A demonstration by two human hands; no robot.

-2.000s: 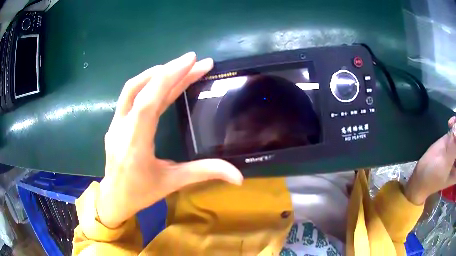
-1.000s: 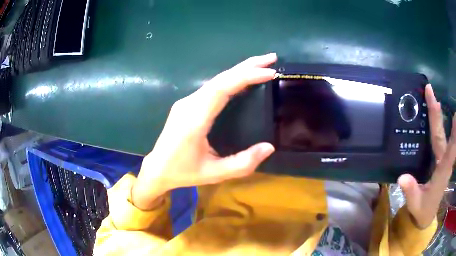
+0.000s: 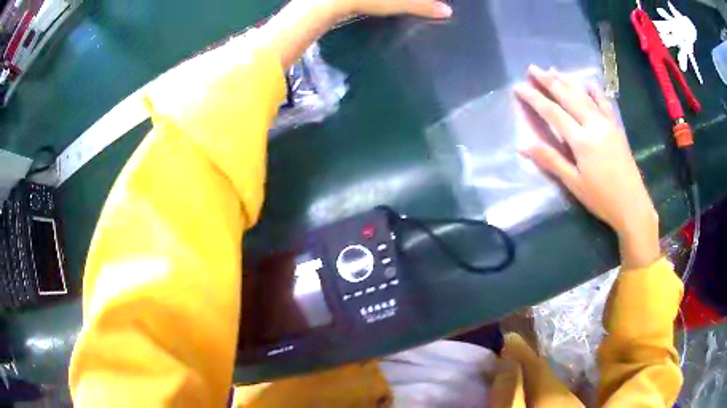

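Observation:
The black video player (image 3: 363, 279) lies flat near the bench's front edge, its dial and buttons showing; my left sleeve hides its left part. Its black cord loop (image 3: 478, 249) lies to the right. Thin translucent plastic sheets (image 3: 486, 135) lie overlapping on the bench beyond it. My right hand (image 3: 578, 143) is over the sheets, palm down, fingers spread, holding nothing that shows. My left hand (image 3: 406, 8) reaches across at the top, cut off by the picture's edge, near the sheets' far left part; its grip is hidden.
A crinkled clear bag (image 3: 315, 92) lies beyond my left sleeve. At the far right are a red-handled tool (image 3: 660, 68) with a cable, white keys or clips (image 3: 677, 33) and a narrow yellowish strip (image 3: 608, 60). Black players (image 3: 36, 239) stand in a row at the left.
Both hands have left the player and moved to the plastic sheets, the left reaching far across. The player now lies lower in the picture; the view has shifted right.

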